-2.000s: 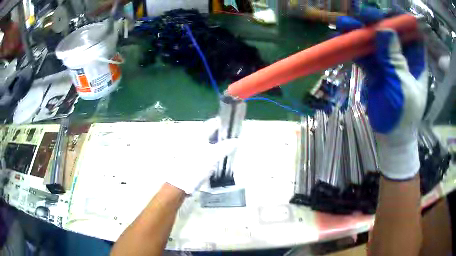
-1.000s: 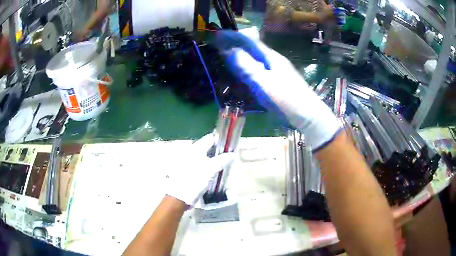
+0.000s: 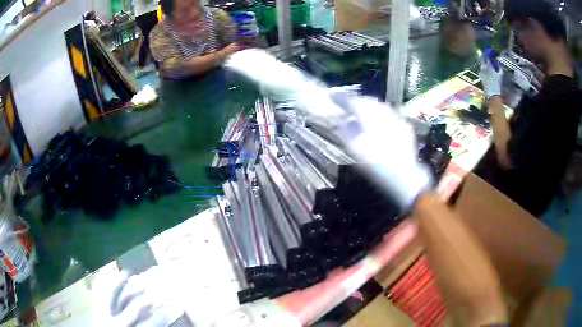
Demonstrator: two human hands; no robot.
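Observation:
My right hand [image 3: 383,144], in a white glove and blurred, reaches over the pile of silver metal tubes [image 3: 258,217]. A long whitish blurred shape [image 3: 277,76] runs forward from it; whether it is fingers or a held tube cannot be told. The tubes lie fanned out, some with a thin red line, with black end fittings [image 3: 332,220] towards me. My left hand [image 3: 137,297], in a white glove, is low at the left, blurred and washed out against the whitish sheet [image 3: 185,255]; what it holds cannot be told.
A black heap of loose parts [image 3: 96,172] lies on the green bench [image 3: 185,115]. A bucket [image 3: 16,249] is cut off at left. A carton [image 3: 504,223] with red rods [image 3: 418,294] stands beside the bench. One person [image 3: 191,38] is across the bench, another [image 3: 542,121] at right.
The view has swung right, showing the carton and the worker at right. My right hand has moved from near the black heap to over the tube pile. The upright tubes are no longer clearly visible.

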